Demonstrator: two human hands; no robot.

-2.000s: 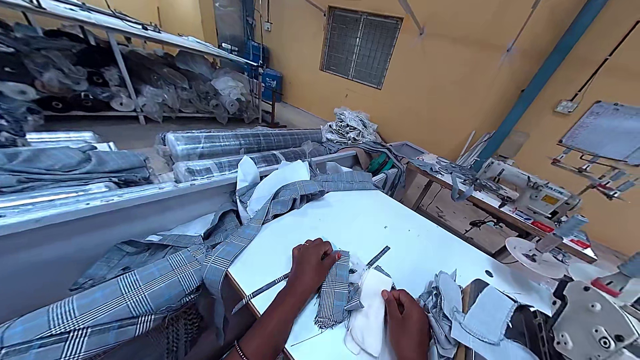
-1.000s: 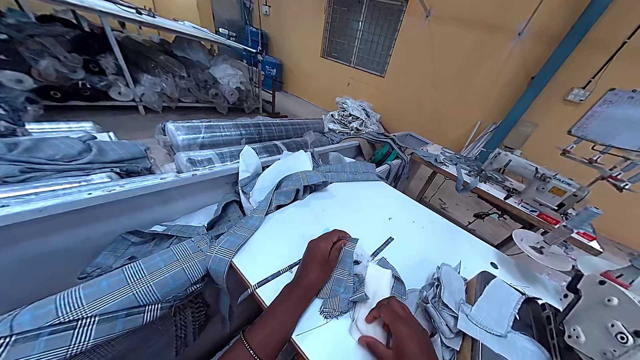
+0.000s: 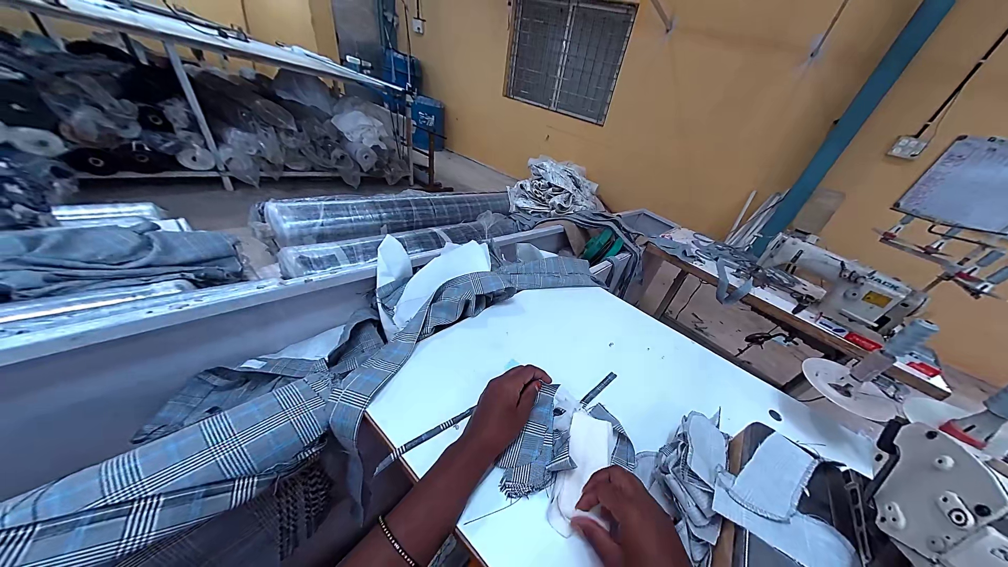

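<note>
My left hand (image 3: 508, 402) rests on the white table top (image 3: 520, 331), its fingers closed on the upper edge of a grey checked fabric piece (image 3: 529, 453). Beside it my right hand (image 3: 626, 512) pinches the lower part of a white cloth piece (image 3: 589, 449) between thumb and fingers. The white piece lies partly over more checked fabric. A narrow checked strip (image 3: 435, 431) passes beneath my left hand. Right of my right hand is a heap of grey fabric pieces (image 3: 689, 472), next to pale pieces (image 3: 776, 476) with stitched edges.
Long checked cloth (image 3: 260, 425) drapes over the table's left edge. A machine head (image 3: 945, 496) stands at the lower right. Farther back are a sewing machine (image 3: 850, 283) on another table, plastic-wrapped fabric rolls (image 3: 386, 216) and a shelf of rolls (image 3: 197, 126).
My right hand has moved from the upper side of the white piece to its lower part. My left hand stays at the checked piece.
</note>
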